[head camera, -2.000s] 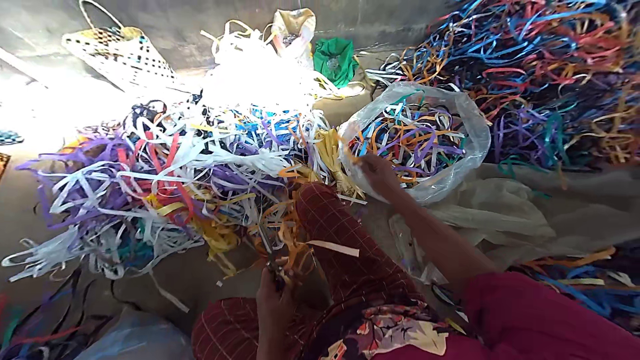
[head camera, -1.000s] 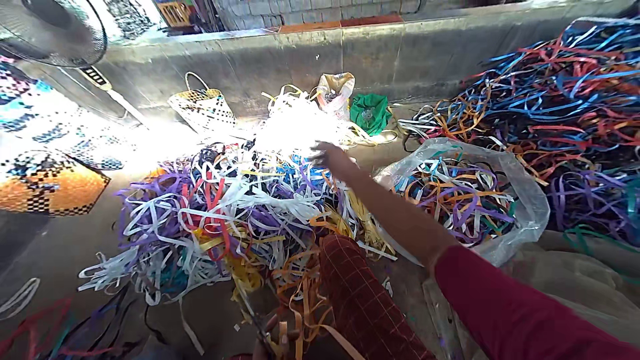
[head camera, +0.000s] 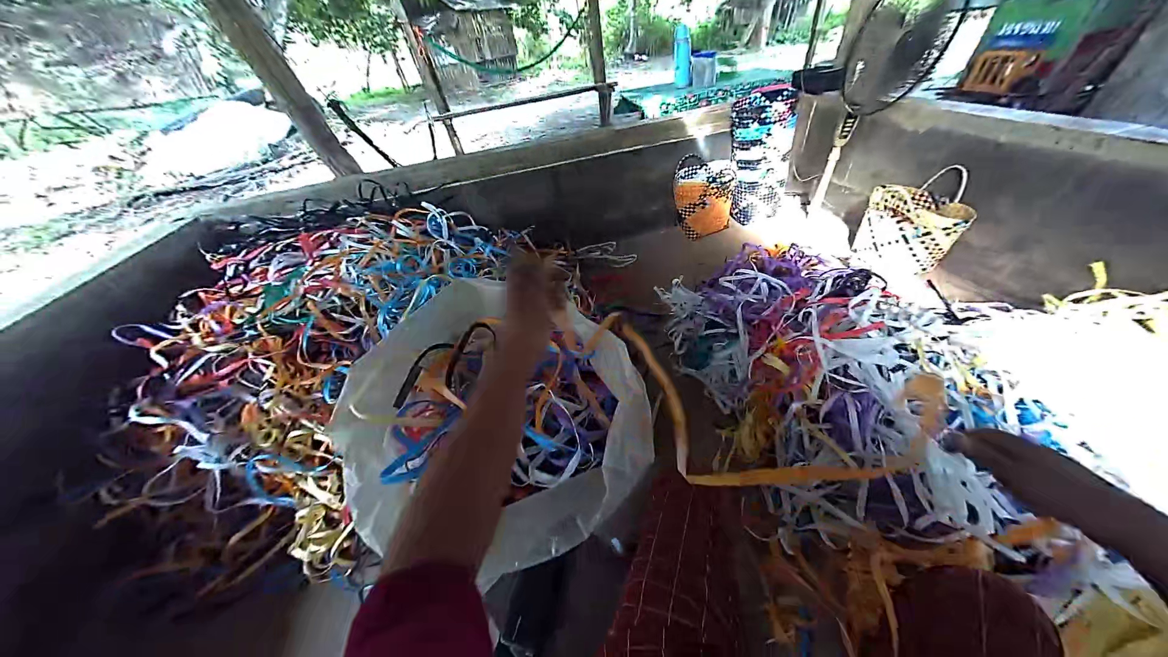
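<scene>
My left hand (head camera: 537, 287), blurred, is stretched over the far rim of a clear plastic bag (head camera: 570, 525) that holds mixed coloured plastic strips (head camera: 561, 433). Its fingers are too blurred to show what they hold. A long orange strip (head camera: 776, 476) runs from beside this hand, bends down near my knee and crosses to the right. There my right hand (head camera: 981, 445) is closed at the strip's far part, above a tangled pile of white, purple and red strips (head camera: 853, 411). Part of this hand is hidden in shade. Shorter orange strips (head camera: 876, 566) lie by my knees.
A larger heap of coloured strips (head camera: 283, 365) lies left against the low wall (head camera: 566, 192). Behind the right pile stand an orange-and-black woven basket (head camera: 704, 205), a tall patterned woven one (head camera: 762, 160), a pedestal fan (head camera: 899, 59) and a pale handled basket (head camera: 912, 228).
The view has swung far to the left, bringing another strip-filled bag and heap into sight. My left hand, low by my knee two seconds ago, now reaches forward over this bag.
</scene>
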